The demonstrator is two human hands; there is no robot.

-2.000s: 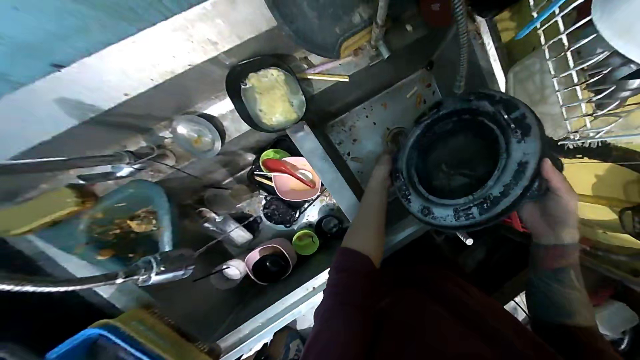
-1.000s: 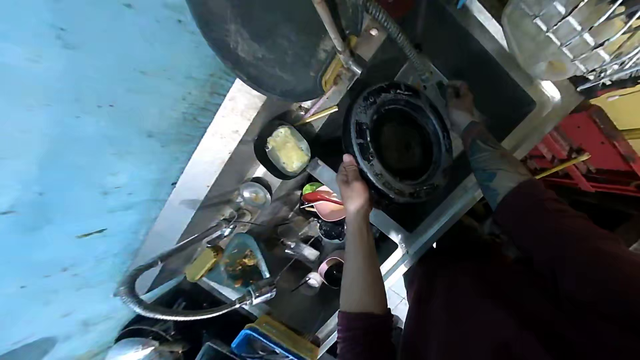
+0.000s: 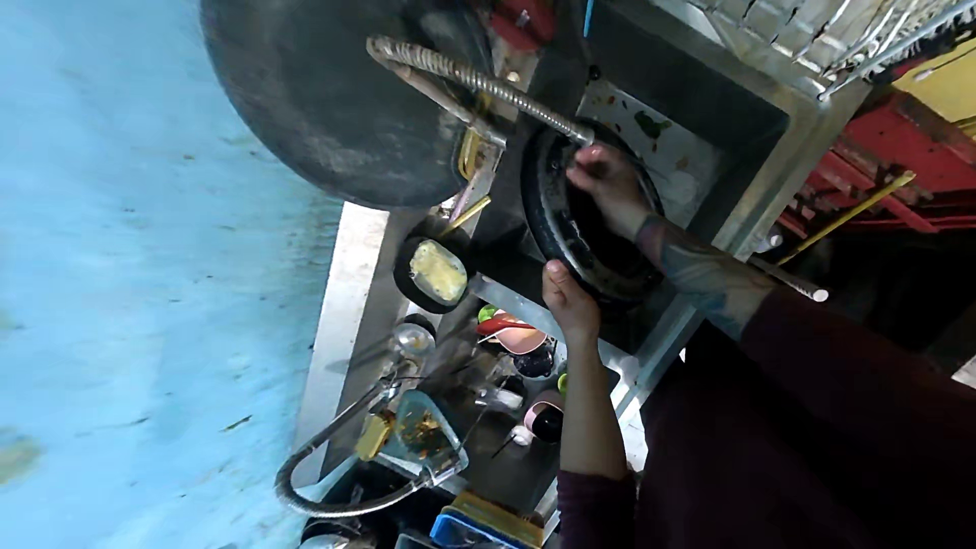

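A round black pot or pan [image 3: 557, 221] with a wide rim is tilted over the upper sink basin. My left hand [image 3: 572, 301] grips its near lower rim, thumb on top. My right hand [image 3: 610, 183] is above the pan's dark hollow, its fingers at the end of a flexible metal faucet hose [image 3: 488, 82]; whether they close on the hose end is unclear. No running water can be made out. Food scraps lie on the metal floor of the basin [image 3: 686, 164] beyond the pan.
The lower basin holds a pink bowl [image 3: 522, 341], a red spoon [image 3: 496, 326] and several cups. A metal divider [image 3: 518, 301] separates the basins. Beside them are a dish with yellow residue [image 3: 438, 272], a corner strainer of scraps [image 3: 423, 431], a large dark round pan [image 3: 335, 99] and a wire rack [image 3: 808, 34].
My right hand has left the pan's rim and moved to the faucet hose end. The pan has tilted, still in my left hand. The view has shifted toward the blue wall.
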